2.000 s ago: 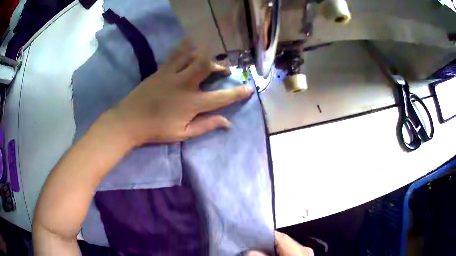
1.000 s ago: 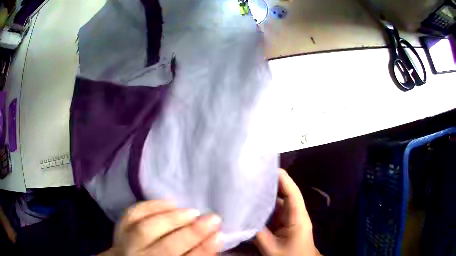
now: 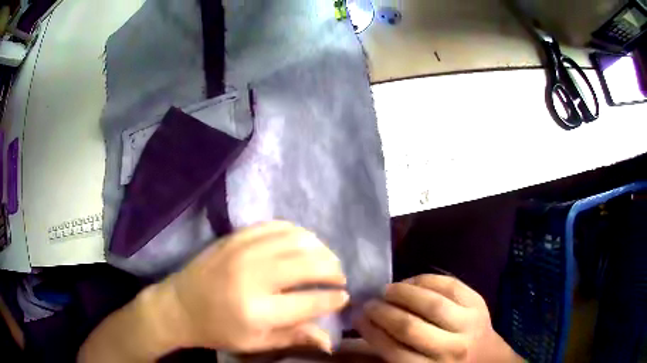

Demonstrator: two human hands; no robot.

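A large pale grey-lavender cloth panel point(image 3: 305, 142) lies over the table, its near end hanging at the table's front edge. A dark strip point(image 3: 213, 49) runs down its upper left part. A pocket piece point(image 3: 177, 177) shows a folded deep purple flap over a pale stitched rectangle. My left hand point(image 3: 262, 291) lies on the near part of the panel, fingers bent toward the right. My right hand point(image 3: 426, 319) pinches the panel's near right edge. The fingertips of both hands are close together, and the cloth between them is partly hidden.
Black-handled shears point(image 3: 570, 88) lie at the right of the white table point(image 3: 461, 142). A blue plastic basket point(image 3: 539, 283) stands at lower right. A printed ruler scale point(image 3: 74, 227) and a purple object point(image 3: 12, 175) are at left. A dark device point(image 3: 623, 28) is at upper right.
My left hand has come from near the needle down to the panel's near end. The panel has been drawn toward me, and its purple pocket flap has folded over. The view has shifted down.
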